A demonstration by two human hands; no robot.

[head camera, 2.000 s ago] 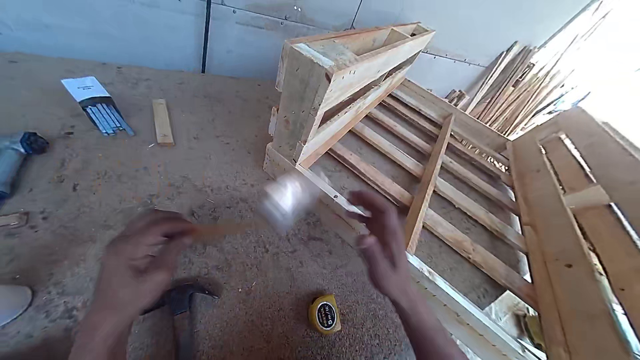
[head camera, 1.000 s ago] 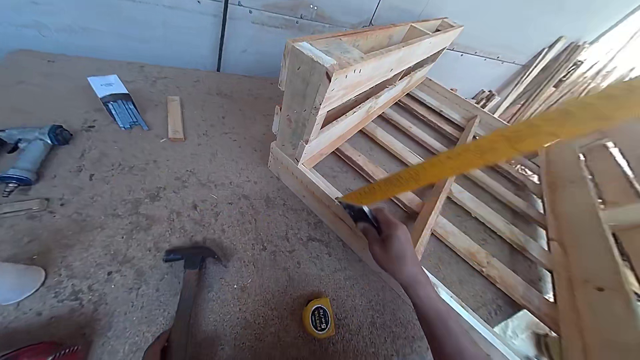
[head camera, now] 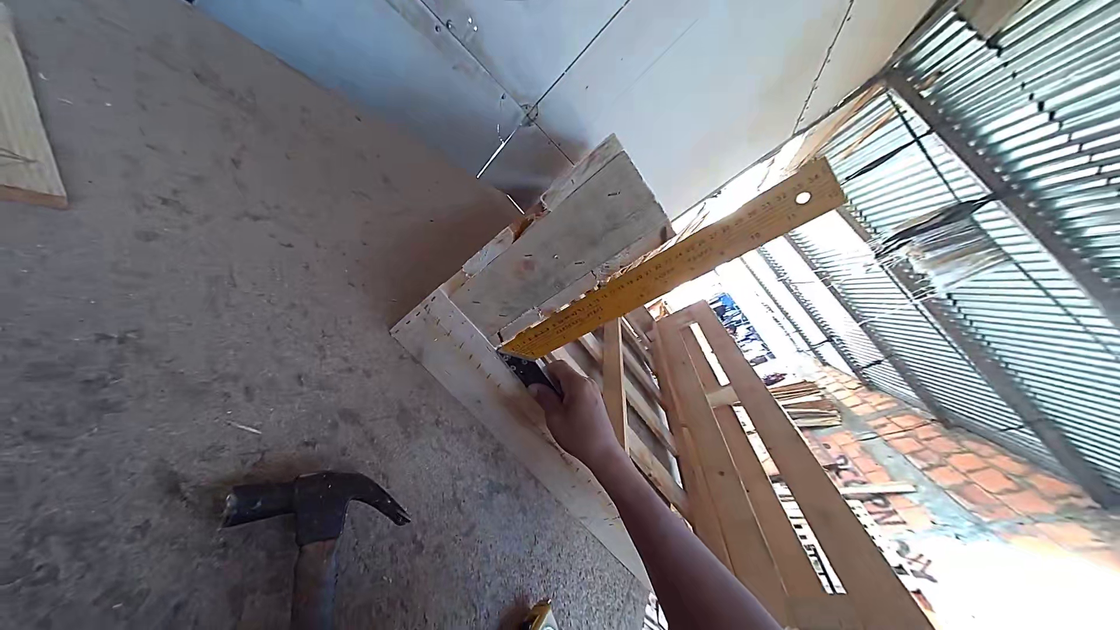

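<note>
My right hand (head camera: 577, 411) grips the black handle of a try square (head camera: 674, 262), whose yellow graduated blade slants up to the right. The handle rests along the edge of a wooden frame board (head camera: 490, 376), and the blade runs beside the upright end section (head camera: 569, 245) of the pallet-like frame. A claw hammer (head camera: 319, 516) lies on the floor at the lower left, its handle cut off by the picture's edge. My left hand is out of the picture.
Slatted wooden panels (head camera: 744, 455) of the frame stand to the right. A pale wall (head camera: 700, 70) rises behind it. A wooden board (head camera: 26, 131) lies at the upper left, and part of the yellow tape measure (head camera: 540, 617) shows at the bottom edge.
Two seconds ago both hands were in view with the blurred square between them; now only my right hand holds it, against the frame. The view has tilted and come closer.
</note>
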